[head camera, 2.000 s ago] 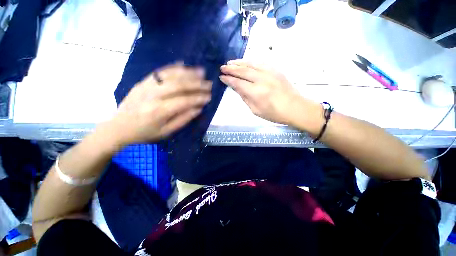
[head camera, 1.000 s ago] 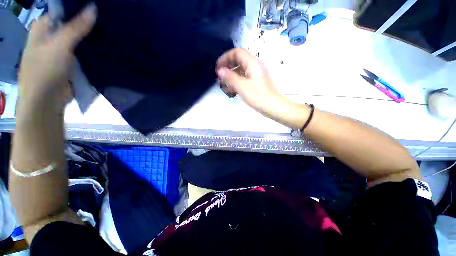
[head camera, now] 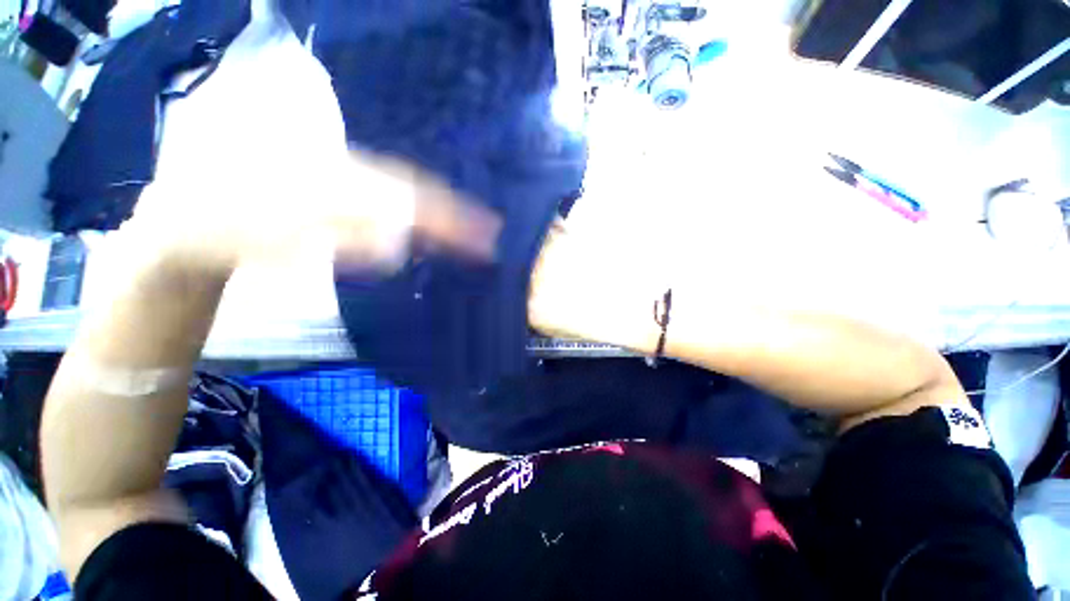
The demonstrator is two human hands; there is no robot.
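Note:
A dark navy denim panel (head camera: pixel 446 94) lies over the white table left of the needle area and hangs over the front edge. My left hand (head camera: pixel 399 217) is over the panel, badly blurred and overexposed; its grip cannot be made out. My right hand (head camera: pixel 554 276) reaches in at the panel's right side; its fingers are hidden behind or under the cloth. The sewing machine's foot and needle area (head camera: pixel 608 53) is at the top, beside a grey-blue cylinder (head camera: pixel 669 73).
Blue and pink snips (head camera: pixel 877 188) and a round pale object (head camera: pixel 1023 220) lie at right. More navy cloth (head camera: pixel 117 117) lies at the left. A blue plastic basket (head camera: pixel 364 425) is below the table edge. A dark slatted item (head camera: pixel 939 41) is at the top right.
The lifted panel is now down and extends over the front table edge. My left hand has moved right from the far left onto it. My right hand has moved down, its fingers now covered by cloth.

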